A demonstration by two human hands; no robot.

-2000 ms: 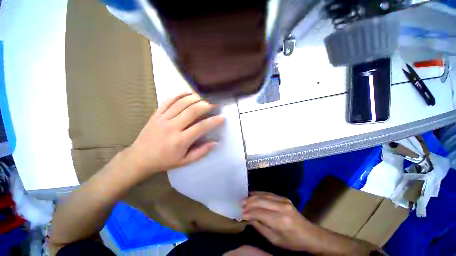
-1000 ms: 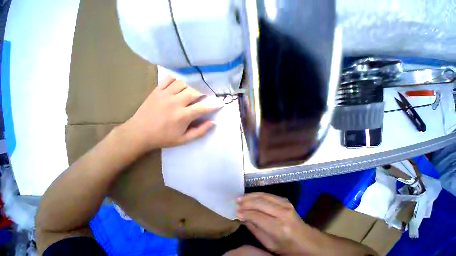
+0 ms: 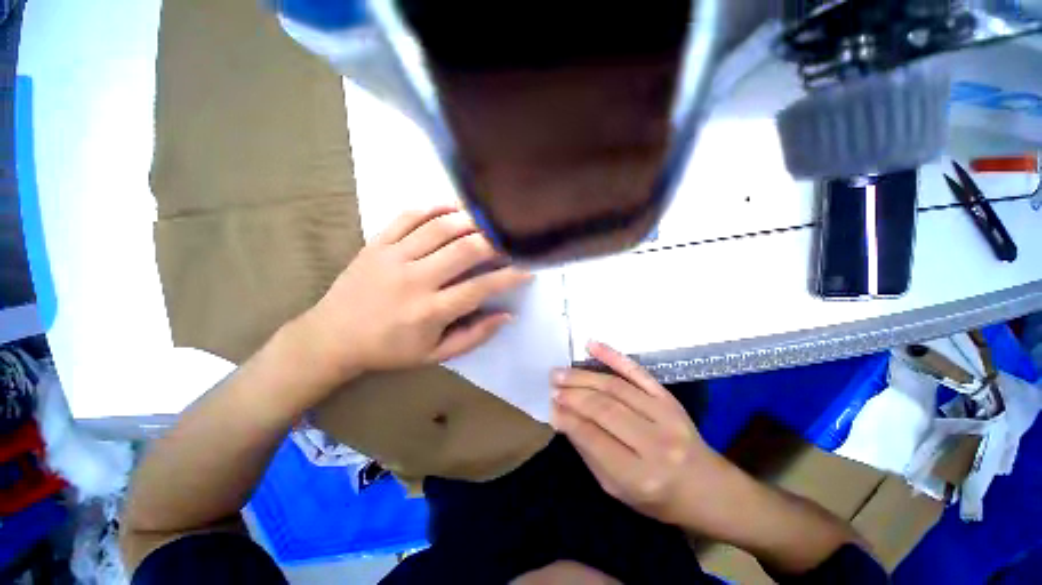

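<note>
The white panel lies on top of the tan panel, which hangs over the table's front edge towards my lap. My left hand lies on the white panel with fingers spread, just left of the machine head. My right hand holds the white panel's right edge near the table's front edge, thumb and fingers close together. The sewing machine head covers the needle and presser foot.
A black phone, black thread snips and an orange-handled tool lie on the table's right. Folded tan pieces and crumpled white strips lie below right. Blue plastic shows below left.
The panels have moved up and away from me, under the machine head. My right hand has moved up with the white edge to the table's front edge. The camera view has also shifted.
</note>
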